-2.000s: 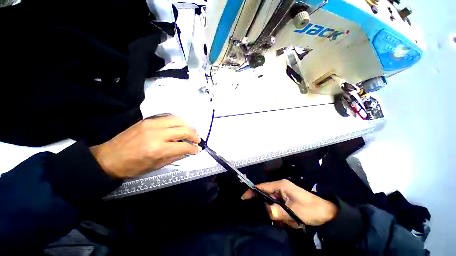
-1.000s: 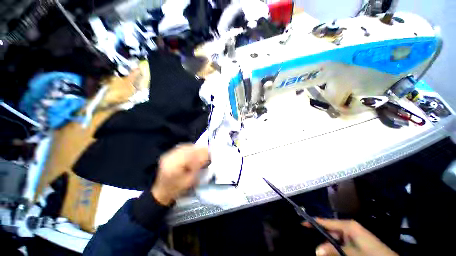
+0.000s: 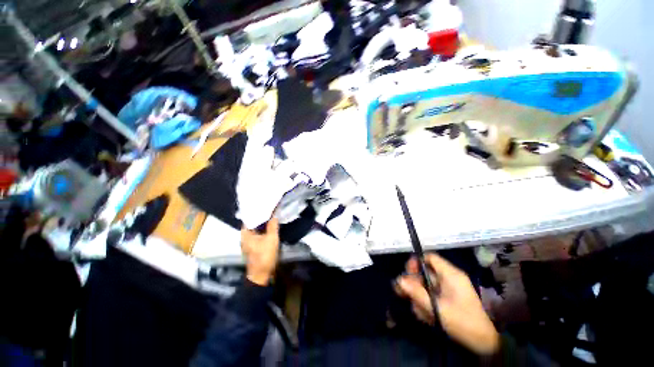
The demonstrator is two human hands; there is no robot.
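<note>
My right hand [image 3: 448,297] holds black shears [image 3: 410,223] upright near the table's front edge, blades pointing away from me. My left hand [image 3: 261,251] is at the front edge of a bunched white fabric piece [image 3: 257,179] with dark parts; its thumb is up against the cloth, and its other fingers are partly hidden, so its grip is unclear. Black fabric [image 3: 219,179] lies left of and behind the white cloth. The white and blue sewing machine [image 3: 495,100] stands at the right.
Brown cardboard [image 3: 168,215] lies at the left with a blue cloth bundle [image 3: 172,125] behind it. Heaps of white and dark cloth are at the back. Red-handled snips [image 3: 594,175] lie at the table's right end. Part of another person shows at the far left.
The view has swung left. The white piece, earlier at the needle side near my left hand, now lies bunched farther left, away from the needle. The shears now point more upright.
</note>
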